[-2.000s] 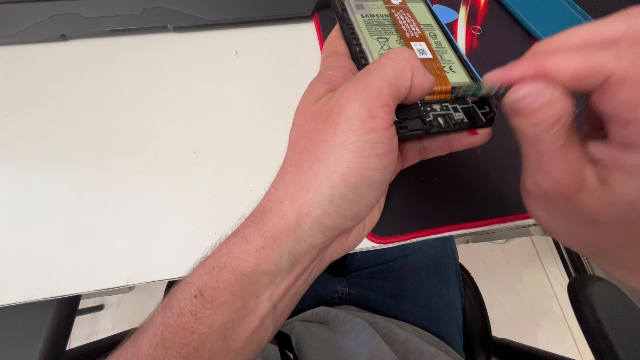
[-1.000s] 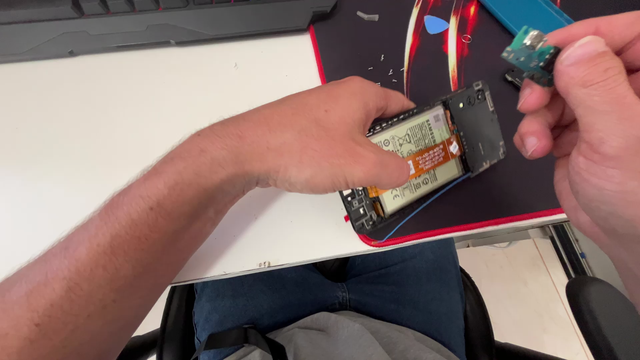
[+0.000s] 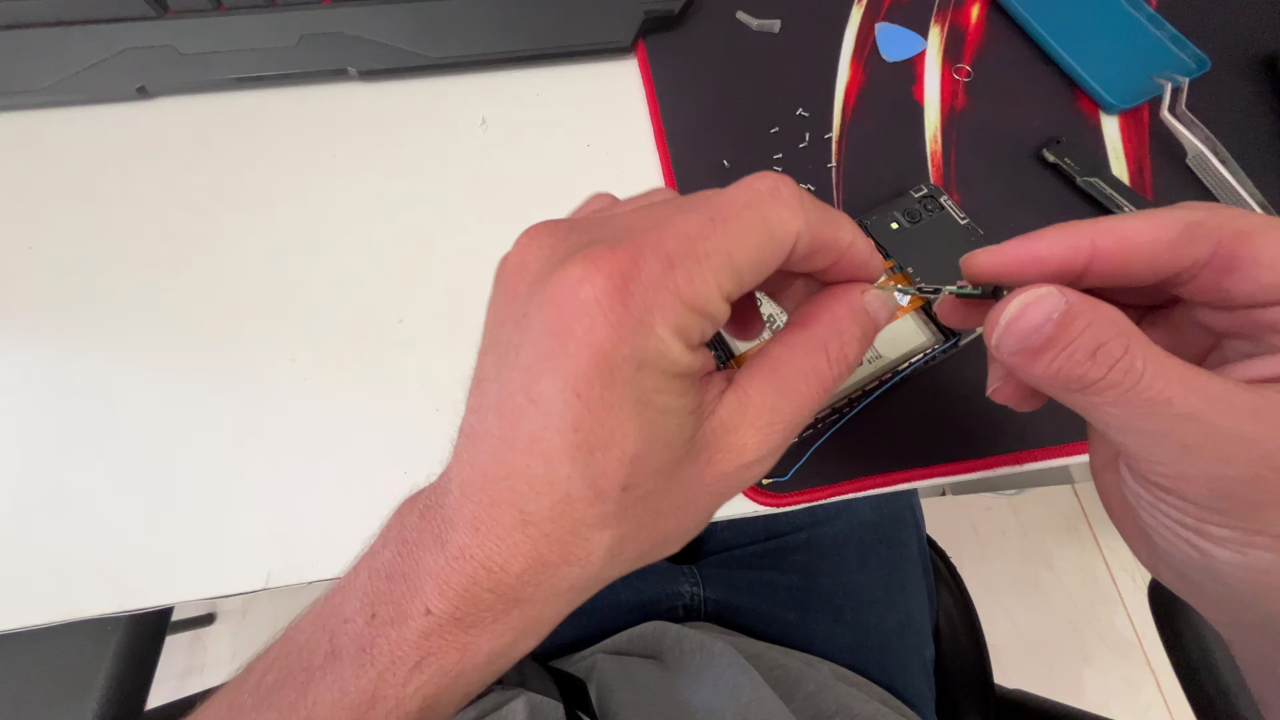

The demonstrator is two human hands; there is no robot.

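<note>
Between the fingertips of my right hand is a small green circuit board, seen edge-on. My left hand pinches the board's other end with thumb and forefinger. Below them an opened smartphone lies on the mouse pad, partly hidden by my left hand. Its battery and an orange flex cable show. A thin blue antenna cable curves out along the phone's near side, its end close to the pad's red edge.
On the mouse pad lie several tiny screws, a blue plastic pick, a metal ring, a black phone part and metal tweezers beside a blue case. A black keyboard stands at the back left.
My left hand has left the phone, which it held flat on the pad a second ago, and has come to the circuit board. My right hand still holds the board, now lower and over the phone.
</note>
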